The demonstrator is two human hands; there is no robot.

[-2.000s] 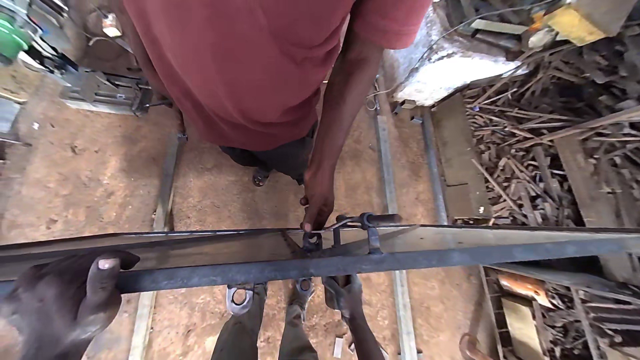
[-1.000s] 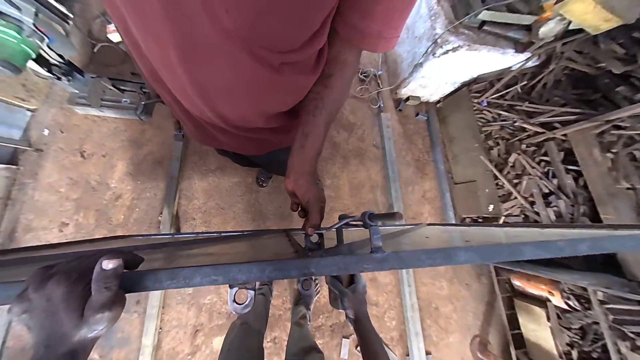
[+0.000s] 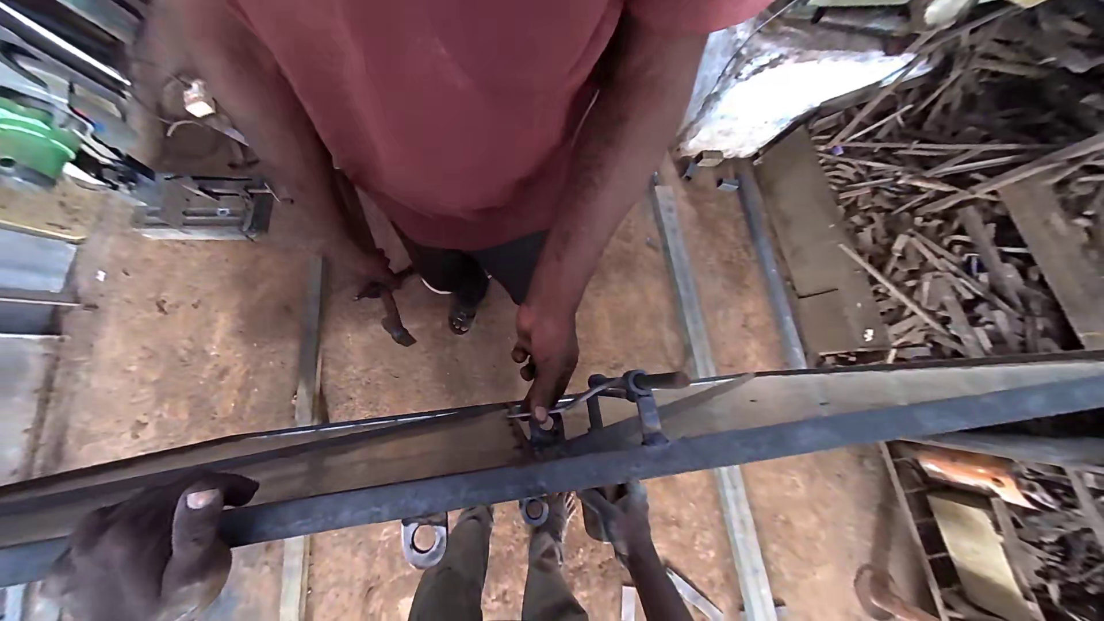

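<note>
My left hand [image 3: 151,543] grips the near edge of a long metal panel with a dark steel frame bar [image 3: 362,509], its thumb lying over the bar. Below the bar, right of my trouser legs, my right hand [image 3: 625,522] reaches up to the frame's underside; its fingertips are partly hidden. Bolt hardware with a rod handle [image 3: 664,379] stands on the panel above it. A co-worker's hand [image 3: 548,345] touches a small dark fitting [image 3: 545,429] beside the bolt. The co-worker's other hand [image 3: 375,272] holds a hammer [image 3: 397,323]. A metal ring lug [image 3: 424,542] projects below the bar.
The co-worker in a red shirt [image 3: 448,112] stands across the panel. Metal bars [image 3: 681,259] lie along the brown floor. Scrap pieces [image 3: 957,276] are heaped at right. A green machine part [image 3: 30,142] and a metal vise-like fixture [image 3: 207,207] sit at upper left.
The co-worker's other hand and the hammer now show beyond the panel. The panel looks more tilted, its right end higher in view. My left hand still grips the bar.
</note>
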